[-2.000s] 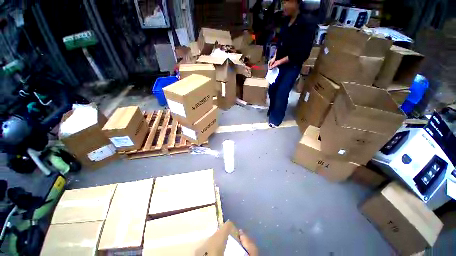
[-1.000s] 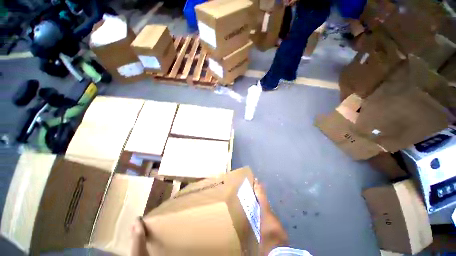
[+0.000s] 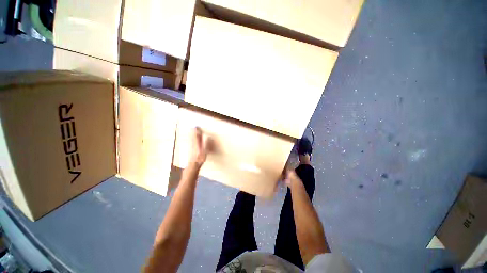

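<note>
A closed tan carton (image 3: pixel 235 152) lies at the near edge of the stack, against the larger carton beyond it. My left hand (image 3: pixel 199 148) is over its top near the left part, fingers extended, not wrapped around anything. My right hand (image 3: pixel 289 178) is at the carton's right end, slightly blurred; whether it grips the carton cannot be told. Another carton (image 3: pixel 147 138) stands to its left, and a carton (image 3: pixel 261 74) lies beyond. A gap between cartons shows white labels (image 3: pixel 152 81) down inside.
A large carton marked VEGER (image 3: pixel 64 141) stands at the left, higher than its neighbours. A brown carton (image 3: pixel 464 221) lies on the grey ground at the lower right. My legs and a dark shoe (image 3: pixel 304 146) are close to the stack's near right corner.
The view has moved closer and tilted down. The carton that was tilted in my hands now lies level at the stack's near edge. My left hand is now on its top side.
</note>
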